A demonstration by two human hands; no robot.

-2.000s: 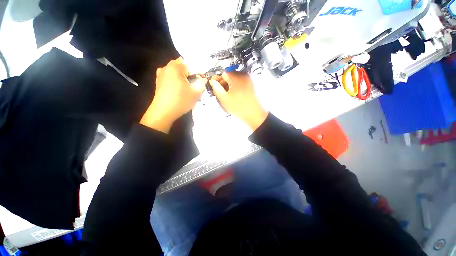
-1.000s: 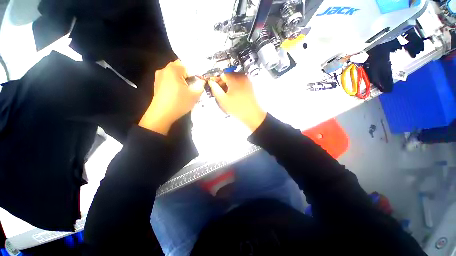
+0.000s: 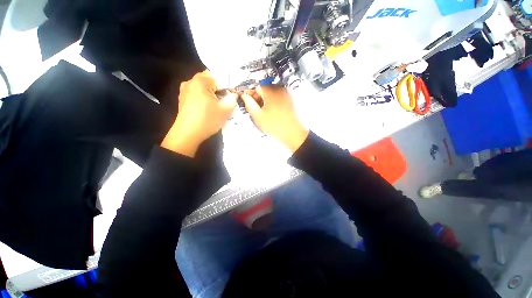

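Observation:
My left hand [image 3: 201,110] and my right hand [image 3: 275,110] meet fingertip to fingertip just in front of the needle area [image 3: 256,78] of the white sewing machine [image 3: 402,29]. Both pinch a small black piece [image 3: 238,98], mostly hidden by the fingers and blurred by glare. Large black garment panels [image 3: 52,151] lie on the table to the left, reach under my left forearm and hang over the front edge.
Orange-red and yellow shears [image 3: 413,94] and snips [image 3: 374,100] lie right of the machine, near black cut pieces [image 3: 443,75]. A red stool [image 3: 382,160] and blue bin [image 3: 487,116] are right. A person's legs [image 3: 496,179] show at far right. A measuring tape [image 3: 219,205] runs along the front edge.
A person's legs and a shoe have appeared on the floor at the far right. My hands stay together at the needle area, almost unmoved. The view has shifted slightly.

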